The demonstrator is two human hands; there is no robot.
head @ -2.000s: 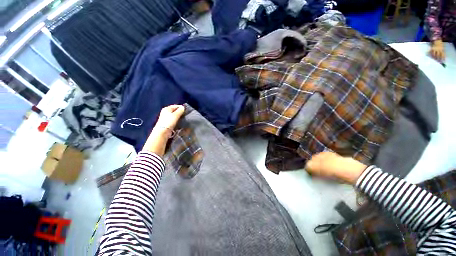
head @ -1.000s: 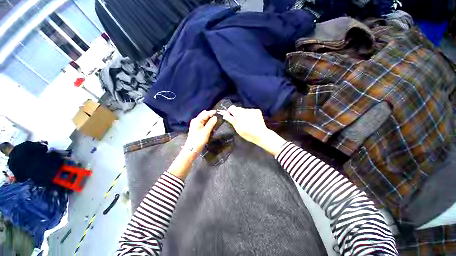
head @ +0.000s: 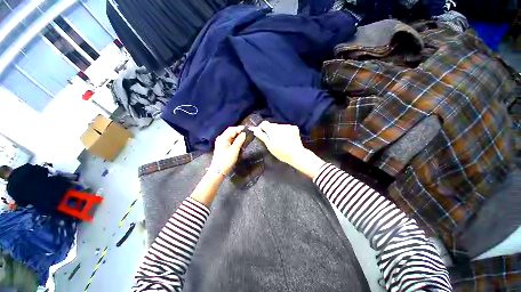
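A grey garment (head: 257,222) with a plaid strip along its upper left edge lies spread in front of me, grey side up. My left hand (head: 229,147) pinches its top edge near the middle. My right hand (head: 281,141) pinches the same edge, its fingertips almost touching the left ones. A small light glint shows between the fingertips; I cannot tell what it is. A dark plaid patch (head: 248,172) shows on the grey side just below the hands.
Navy garments (head: 257,63) lie behind the hands. A plaid garment pile (head: 423,114) is at the right. On the left are a cardboard box (head: 105,137), a red stool (head: 81,204), grey cloth (head: 143,94) and blue cloth (head: 40,236). A dark pleated cloth (head: 163,31) hangs at the back.
My right hand has left the plaid pile and joined my left hand at the grey garment's top edge. The view has turned. Over the last second the hands have hardly moved.
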